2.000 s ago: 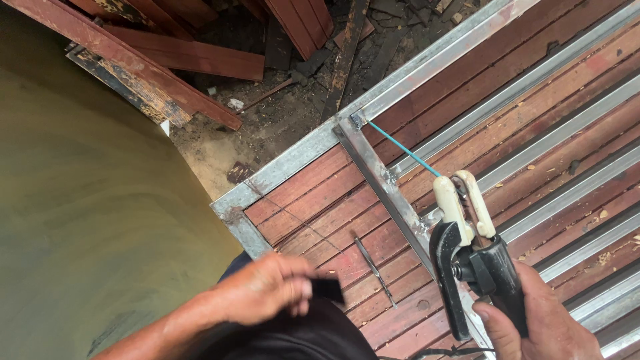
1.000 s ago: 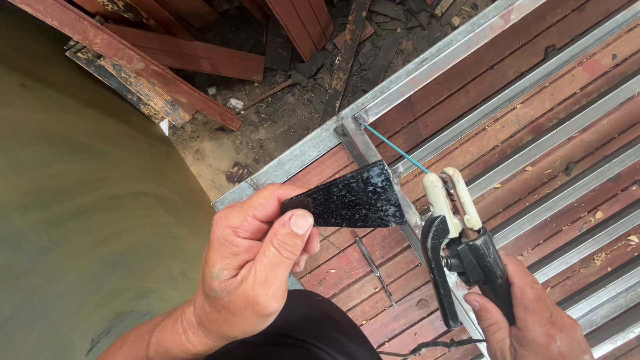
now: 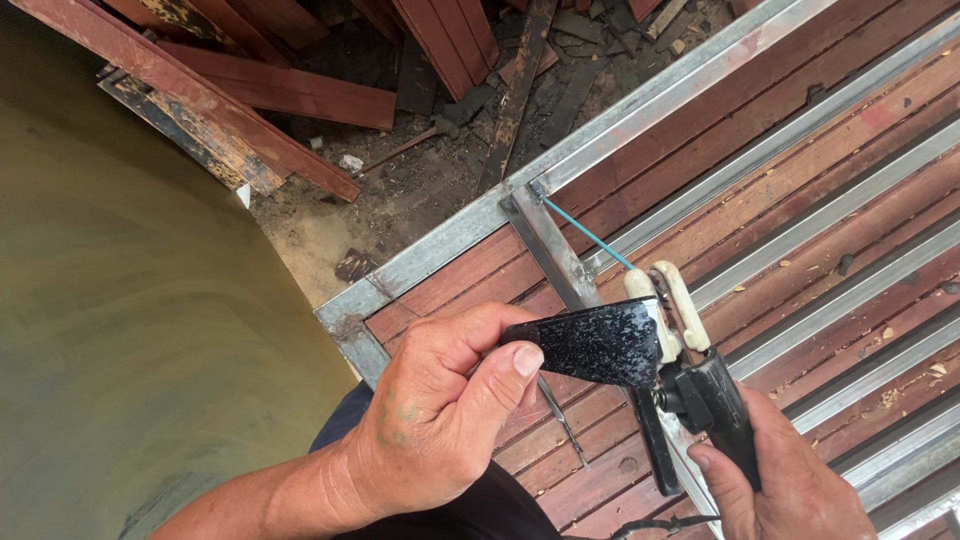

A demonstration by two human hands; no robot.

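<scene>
My left hand [image 3: 450,405] pinches a dark, speckled welding filter glass [image 3: 596,341] between thumb and fingers, in front of the metal frame. In my right hand [image 3: 787,465] is a welding electrode holder [image 3: 697,375] with pale jaws and a black handle and lever. A blue-coated welding electrode [image 3: 589,234] sticks out of its jaws, its far tip at the corner where a steel crossbar [image 3: 551,240] meets the galvanized steel frame [image 3: 450,244]. The glass overlaps the holder's jaws in view; whether they touch I cannot tell.
Parallel metal bars [image 3: 840,262] lie over reddish wooden slats [image 3: 622,457]. A thin metal rod [image 3: 562,424] rests on the slats, and a black cable [image 3: 660,525] runs at the bottom. Murky water [image 3: 150,322] is at left. Loose red boards [image 3: 300,94] and debris lie beyond the frame.
My left hand has brought the dark glass up and to the right, from low beside my leg to the electrode holder. The right hand keeps hold of the holder, the electrode tip staying near the same corner.
</scene>
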